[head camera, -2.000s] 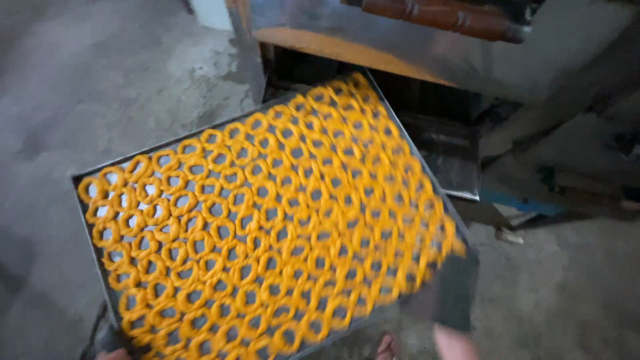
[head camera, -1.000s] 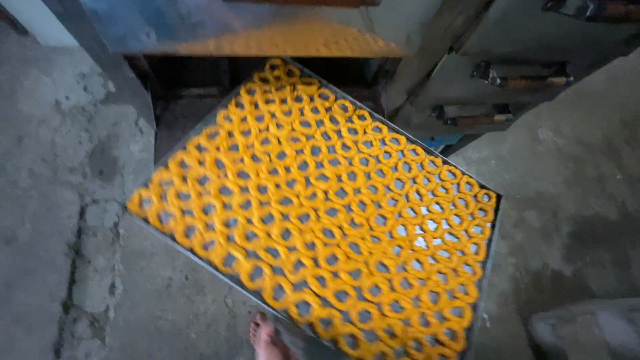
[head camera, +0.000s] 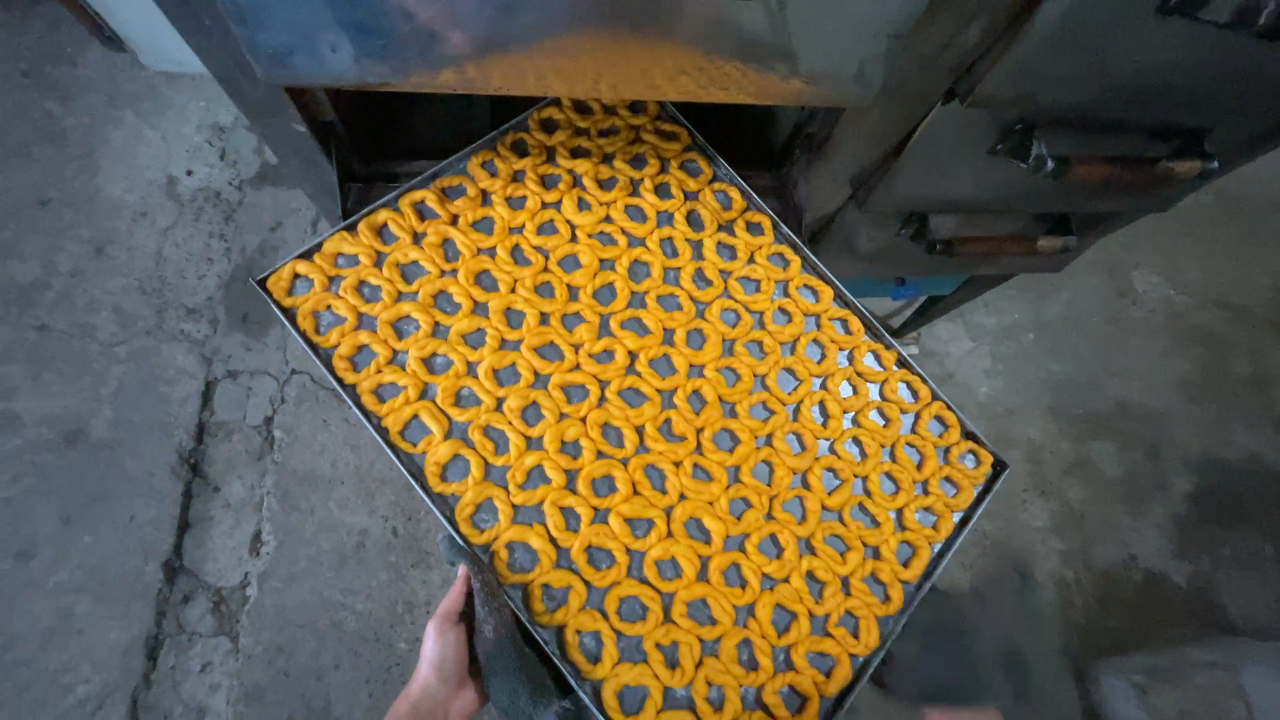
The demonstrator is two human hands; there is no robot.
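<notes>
A rectangular metal tray (head camera: 352, 398) is covered in rows of twisted orange dough rings (head camera: 632, 402). It lies at a slant, its far corner inside the dark opening (head camera: 420, 135) of a metal oven. My left hand (head camera: 445, 655) grips the near left edge of the tray through a dark cloth (head camera: 508, 650), thumb up. Of my right hand (head camera: 962, 712) only a blurred sliver shows at the bottom edge, near a dark blurred cloth by the tray's lower right side; its hold is hidden.
The oven's metal front panel (head camera: 560, 50) hangs above the opening, reflecting the rings. To the right are two drawer-like doors with bar handles (head camera: 1120, 168) (head camera: 1005, 243). The cracked concrete floor (head camera: 130, 420) lies around the tray. A pale object (head camera: 1190, 680) sits at the lower right.
The tray has turned relative to the oven, and its far corner now reaches into the opening. My left hand has come into view since one second ago; the foot seen then is out of sight.
</notes>
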